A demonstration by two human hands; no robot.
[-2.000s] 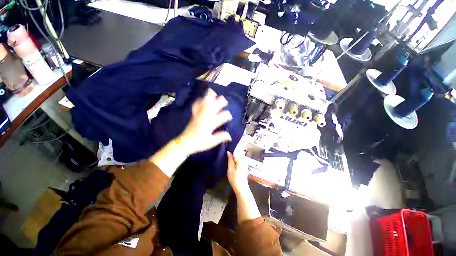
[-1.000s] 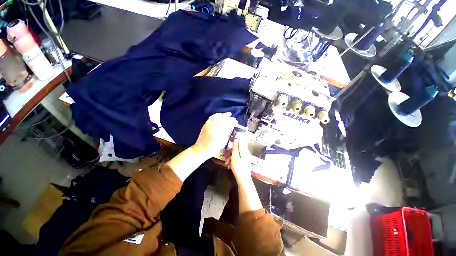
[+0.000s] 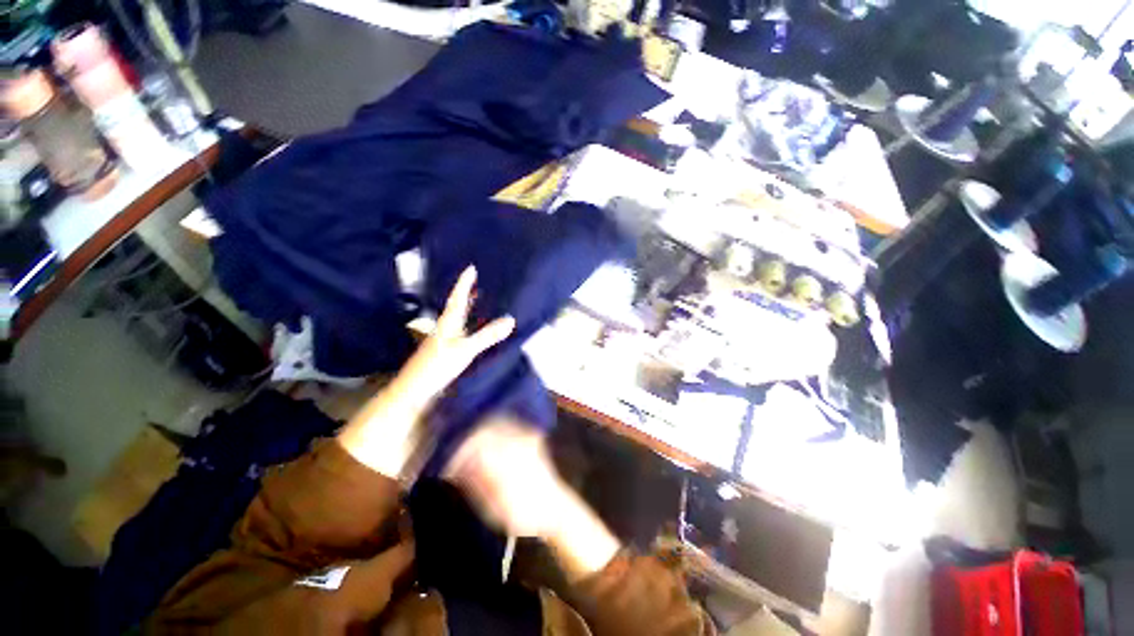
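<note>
A navy garment lies on the table left of the machine, and part of it hangs over the front edge toward my lap. My left hand is against this cloth with thumb and finger spread. My right hand is blurred, low at the hanging cloth below the table edge; its fingers and any grip are unclear. The white overlock machine, with a row of cream knobs, stands right of the cloth. Its needle area is blurred, and I see no hand there.
A long navy heap crosses the table at the left. Dark strips lie on the white table near its wood edge. Thread cones on white discs stand at upper right. A red basket is at lower right. Bottles stand at upper left.
Both hands have left the machine's needle area and moved left and down toward my lap. The garment's near part is now bunched and pulled over the table edge. The view has shifted slightly.
</note>
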